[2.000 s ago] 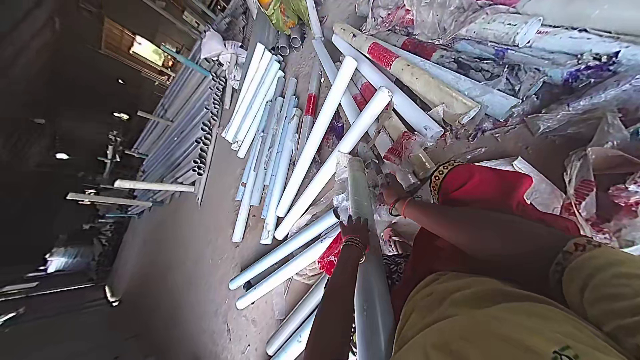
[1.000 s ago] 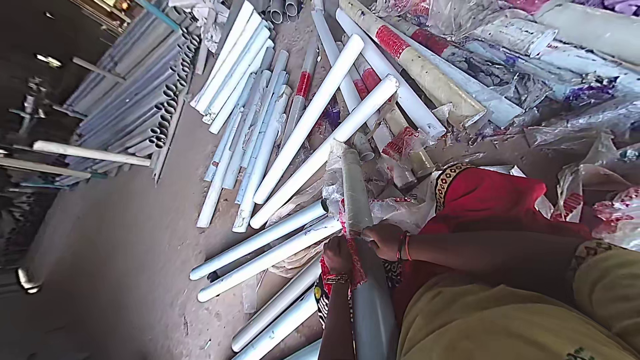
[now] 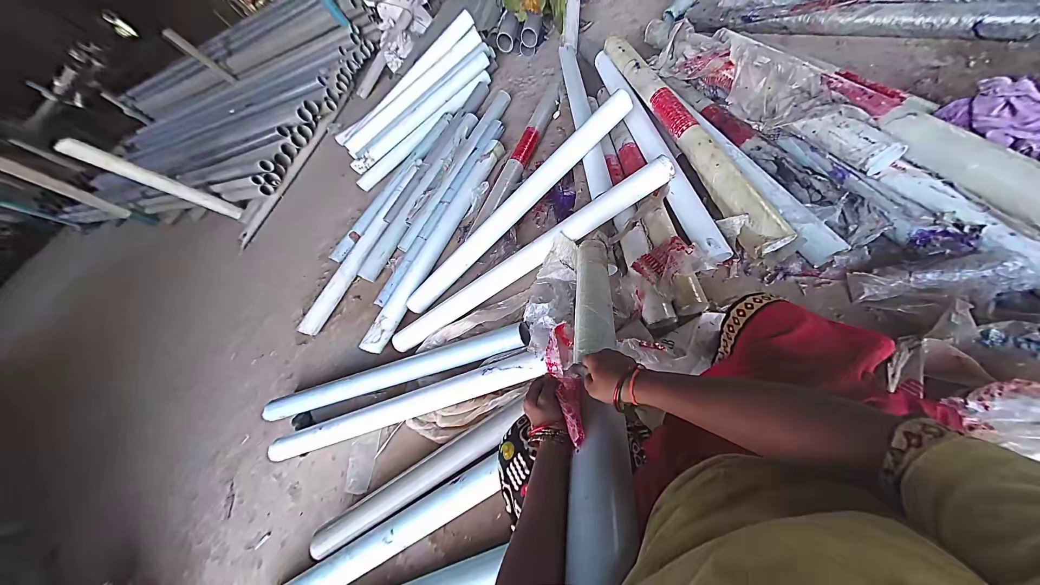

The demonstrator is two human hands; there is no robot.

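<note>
A pale grey pipe [image 3: 600, 487] lies lengthwise in front of my body, its far end partly covered in cloudy plastic wrap. Red-printed plastic film [image 3: 571, 406] hangs along its left side. My left hand [image 3: 544, 402] is closed on that film at the pipe's left edge. Fingers curled, my right hand [image 3: 603, 375] rests at the pipe's upper surface and grips the plastic wrap there; the exact hold is partly hidden. Clear crumpled film [image 3: 556, 276] lies by the pipe's far end, left of it.
White pipes [image 3: 406, 406] lie on the floor to the left, with long white pipes [image 3: 520, 203] slanting beyond them. Wrapped pipes with red bands [image 3: 674, 114] and loose plastic are at the right. A large stack of grey pipes [image 3: 236, 106] stands at the back left.
My left hand has moved up the pipe, closer to my right hand. Red-printed film now shows between my hands, where two seconds ago they were apart on the pipe.
</note>
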